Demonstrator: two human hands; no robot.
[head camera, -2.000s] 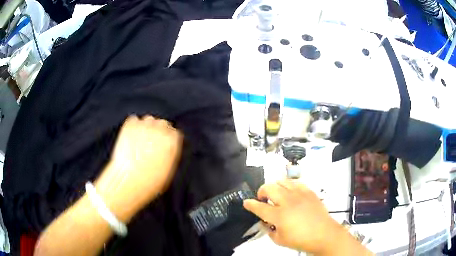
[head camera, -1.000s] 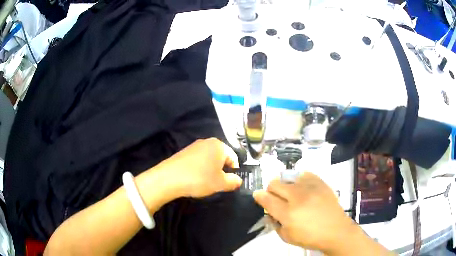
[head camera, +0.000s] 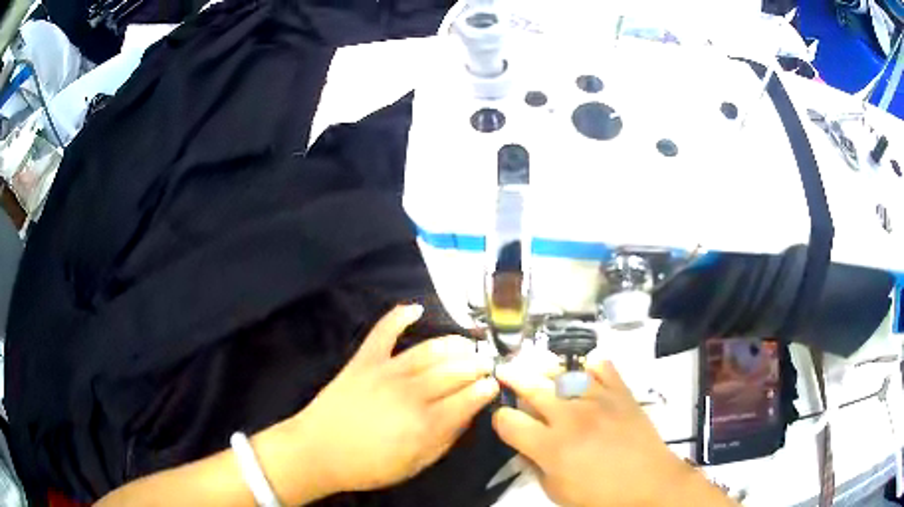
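The black garment (head camera: 238, 238) is heaped left of the white sewing machine (head camera: 555, 178) and reaches under the needle area (head camera: 508, 342). My left hand (head camera: 396, 411) lies on the garment just left of the needle, its fingertips pinching the fabric edge, thumb apart. My right hand (head camera: 575, 426) is just right of it, fingertips on the same edge and nearly touching my left hand. A pointed metal tool, perhaps thread snips (head camera: 508, 471), sticks out below my right hand, mostly hidden by it. The care label is not visible now.
A smartphone (head camera: 740, 401) showing video lies under the machine arm on the right. A black cloth wrap (head camera: 773, 297) hangs around the arm above it. A silvery tension dial (head camera: 626, 282) stands right of the needle. Blue material (head camera: 843, 45) is at the top right.
My left hand has moved right and down to the fabric by the needle. My right hand's fingers have come in close beside it. The label seen earlier is now hidden.
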